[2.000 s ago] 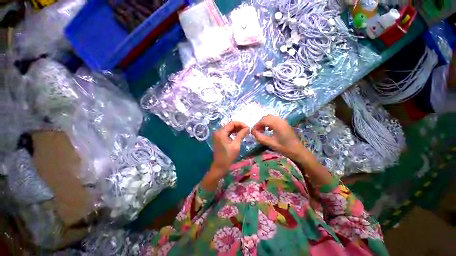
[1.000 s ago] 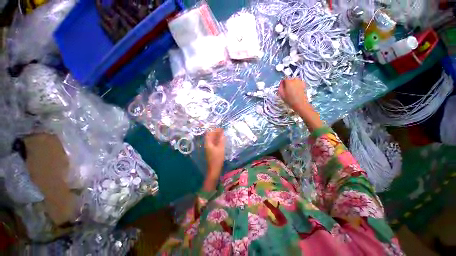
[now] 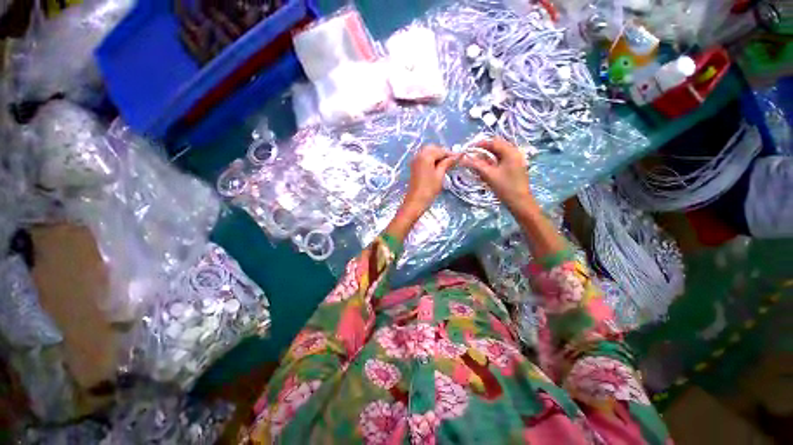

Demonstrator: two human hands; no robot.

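My left hand (image 3: 428, 177) and my right hand (image 3: 504, 172) meet over the clear plastic sheet (image 3: 600, 155). Between their fingertips they hold a white cable (image 3: 478, 153), partly hidden by the fingers; part of it curves in a loop at the right hand. More cable loops lie just beneath the hands. A tangled heap of white cables (image 3: 543, 83) lies beyond the right hand. A loose pile of coiled cables (image 3: 318, 244) lies left of the hands. A small white sheet (image 3: 428, 228) lies on the plastic nearer my body.
Flat bag stacks (image 3: 414, 65) and a blue bin (image 3: 165, 74) stand at the far side. A red holder (image 3: 696, 87) and white bottle (image 3: 674, 73) are at right. Bulging bags (image 3: 209, 313) are at left. Long cable strands (image 3: 639, 261) hang at the bench's right edge.
My left hand has moved from beside the coil pile up and right to meet my right hand. A cable now shows between the fingers. The view has shifted slightly.
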